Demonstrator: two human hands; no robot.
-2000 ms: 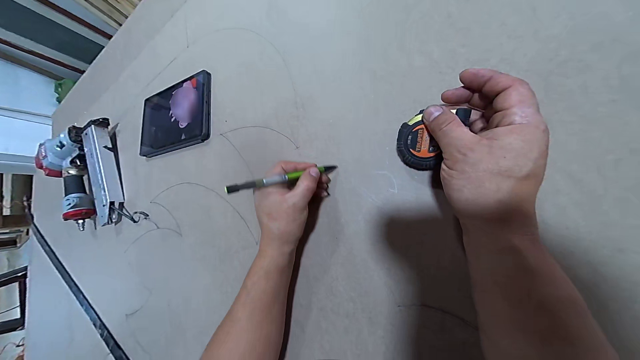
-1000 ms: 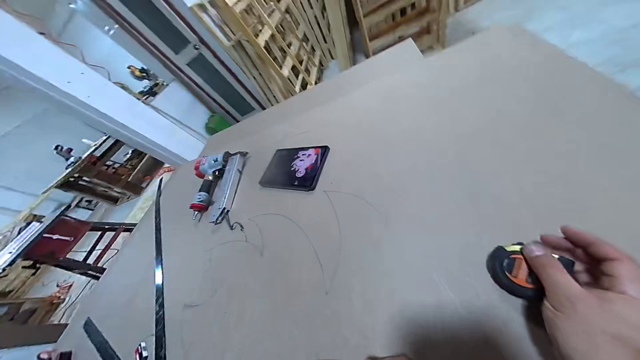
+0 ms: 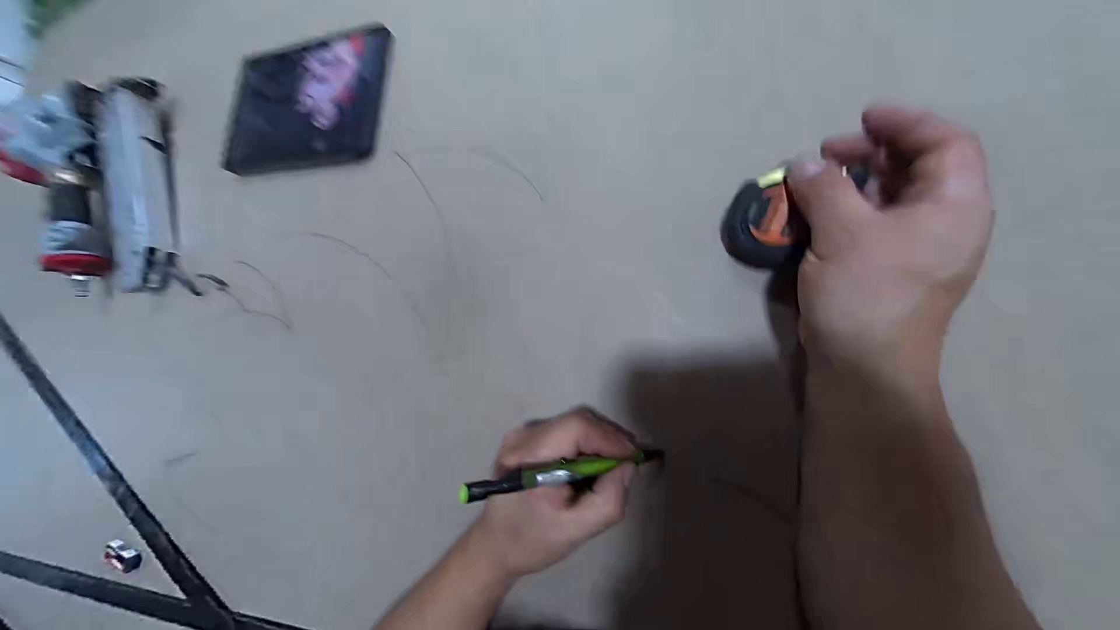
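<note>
My left hand (image 3: 560,494) grips a green and black pen (image 3: 569,471), its dark tip pointing right near the brown board (image 3: 560,350); whether the tip touches is unclear. Up and to the right, my right hand (image 3: 892,219) has its thumb on a black and orange tape measure (image 3: 761,223) and its fingers curled at the far side. Thin curved pencil-like lines run over the board between the hands and the dark-screened device (image 3: 306,105), which shows a pink figure. Another short curve lies in the shadow of my right arm.
An air nailer (image 3: 131,192) with a red and grey body lies at the upper left. Long dark strips (image 3: 105,472) meet at the lower left, beside a small silver and dark object (image 3: 122,556). Some green shows in the top left corner.
The view has swung strongly. My left hand with the pen, out of clear view a second ago, is in sight, farther from the device than two seconds ago. My right hand stays on the tape measure.
</note>
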